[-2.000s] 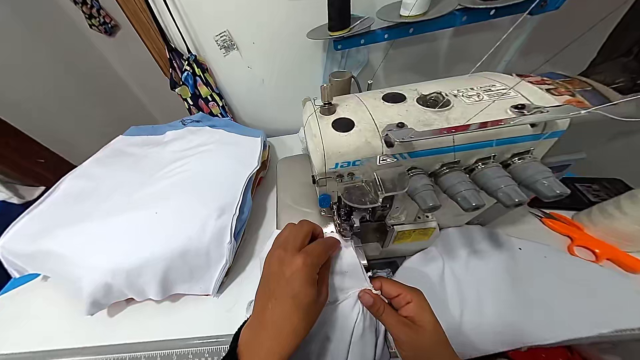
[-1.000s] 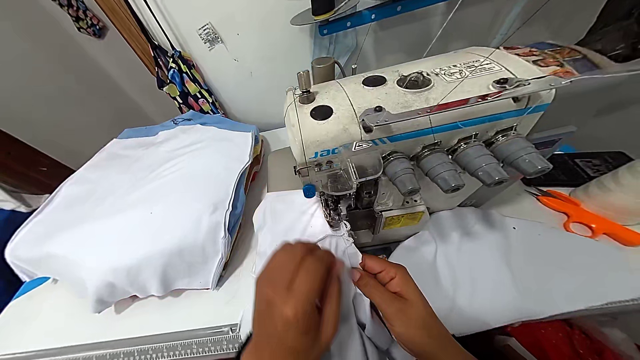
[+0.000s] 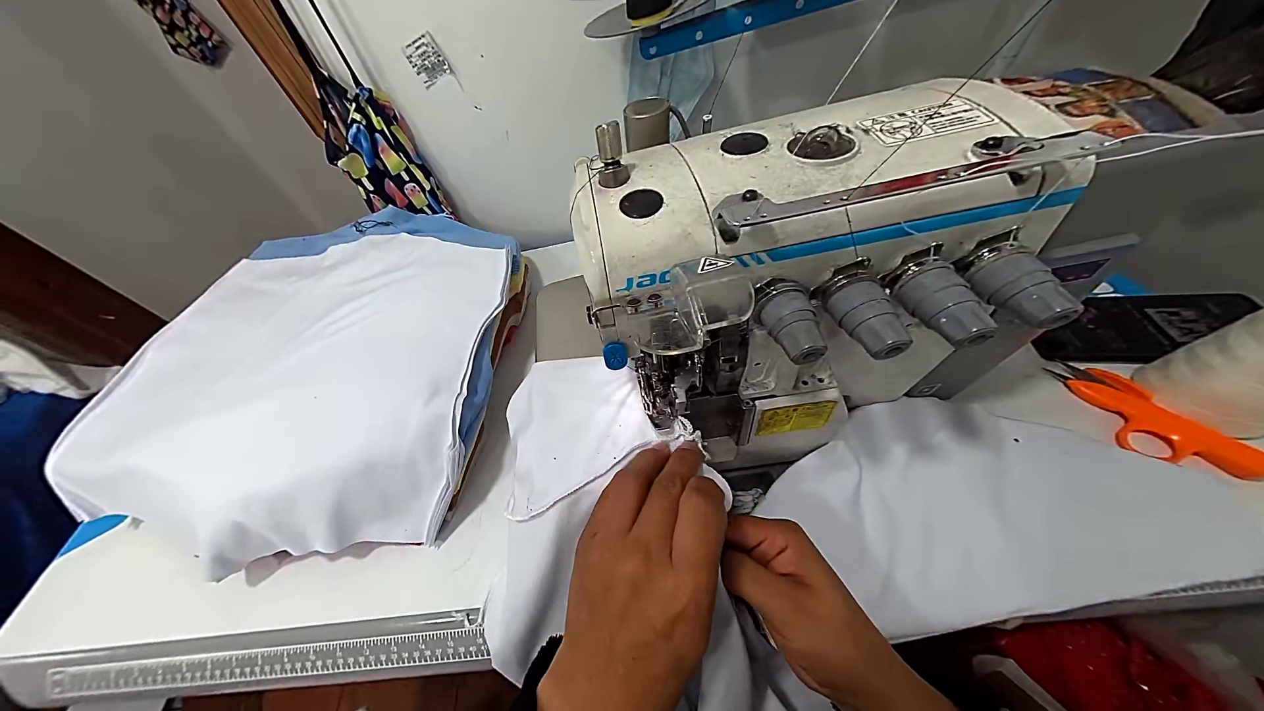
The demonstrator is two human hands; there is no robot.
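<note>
White fabric (image 3: 578, 425) lies under the presser foot area of a Jack overlock sewing machine (image 3: 829, 217) and hangs over the table's front edge. My left hand (image 3: 652, 563) presses flat on this fabric, its fingertips just in front of the needle area (image 3: 671, 390). Close to its right, my right hand (image 3: 800, 592) pinches the fabric edge between thumb and fingers. The cloth under both hands is partly hidden.
A stack of cut fabric (image 3: 286, 395), white on top, lies at left. Another white piece (image 3: 987, 513) spreads at right, near orange-handled thread snips (image 3: 1165, 420) and a thread cone (image 3: 1215, 375). A ruler strip (image 3: 276, 657) runs along the table's front edge.
More white fabric now shows left of the needle area than two seconds ago. My left hand, lower and blurred one second ago, has come up to the fabric just before the needle.
</note>
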